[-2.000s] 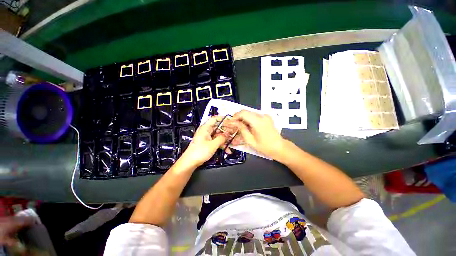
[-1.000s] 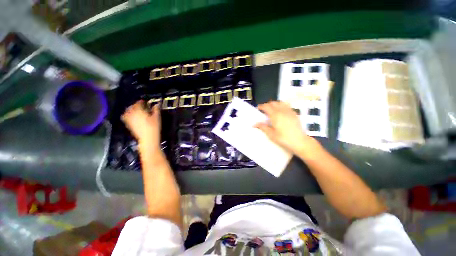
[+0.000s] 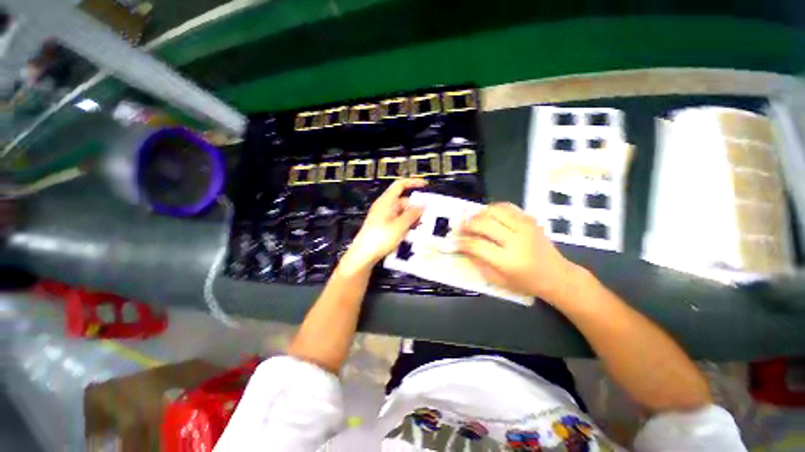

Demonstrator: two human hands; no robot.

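A white adhesive sheet [image 3: 481, 281] with dark cutouts lies tilted over the lower right part of the black blister tray [image 3: 265, 221]. My left hand [image 3: 388, 222] grips the sheet's left edge. My right hand [image 3: 507, 247] is on the sheet's right part, fingers bent and blurred; whether they hold a small piece cannot be told. In the tray, two rows of parts show yellow outlines [image 3: 360, 169]; the lower pockets look all black.
A used adhesive sheet [image 3: 574, 168] with two columns of dark cutouts lies right of the tray. A stack of white sheets with tan squares [image 3: 697, 194] is farther right. A round purple-rimmed fan [image 3: 179, 172] with a white cord stands left. A red object [image 3: 110, 313] is below the bench.
My left hand has come back from the tray's left part to the sheet. The sheet has turned flatter and my right hand is over it. The upright view has shifted left.
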